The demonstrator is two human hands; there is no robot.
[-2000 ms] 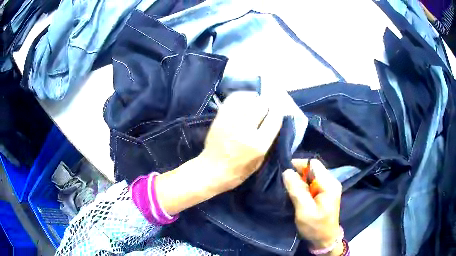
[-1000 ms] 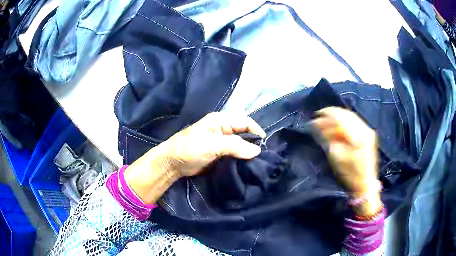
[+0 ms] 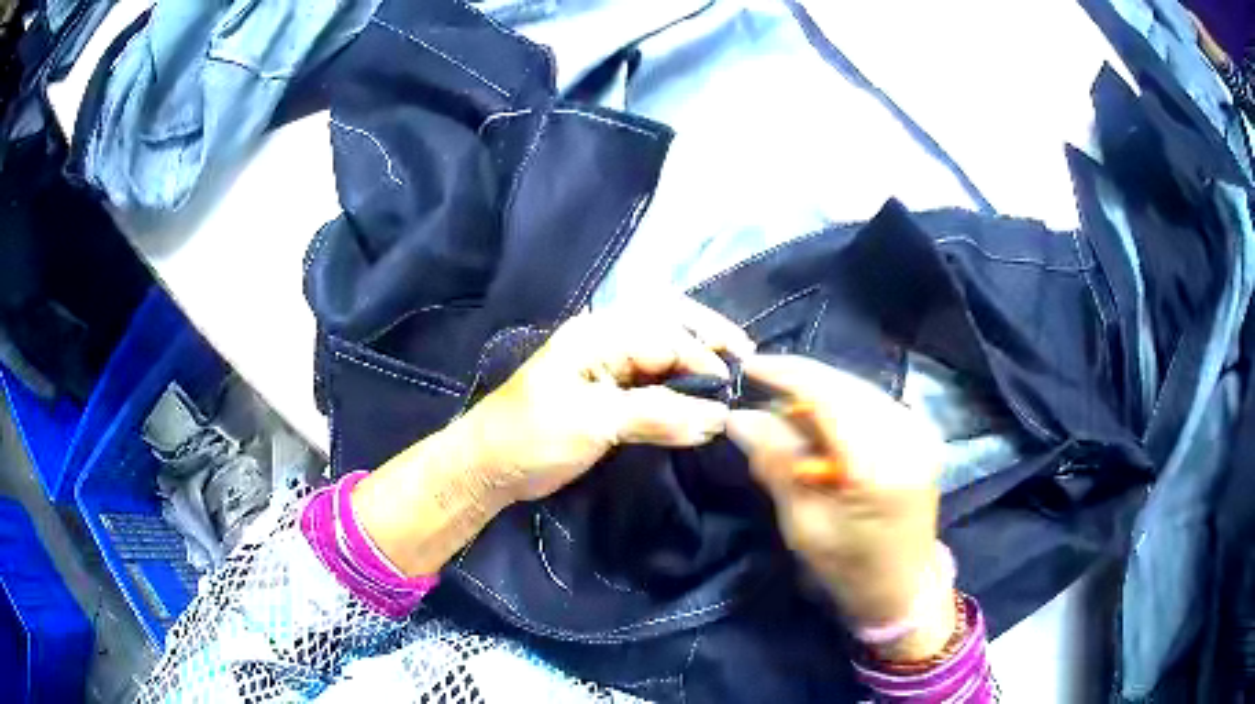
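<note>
A dark navy denim garment (image 3: 413, 234) with pale topstitching lies spread over the table in front of me, pale blue inside. My left hand (image 3: 606, 392) pinches a small dark fold of it between thumb and fingers near the middle. My right hand (image 3: 840, 461) meets my left fingertips at that fold. The orange handle of the thread snips (image 3: 822, 465) shows in my right fist; the hand is slightly blurred and the blades are not clear.
The white table (image 3: 227, 296) has a curved left edge. Pale blue denim (image 3: 158, 117) is heaped at the upper left, and more navy and pale denim (image 3: 1195, 440) hangs along the right. Blue crates (image 3: 131, 550) stand at the lower left, with crumpled grey cloth (image 3: 213, 475) there.
My right hand has moved left and down from over the cloth to my left fingertips. My left hand keeps its pinch close to the same place. Earlier it was higher up, on another part.
</note>
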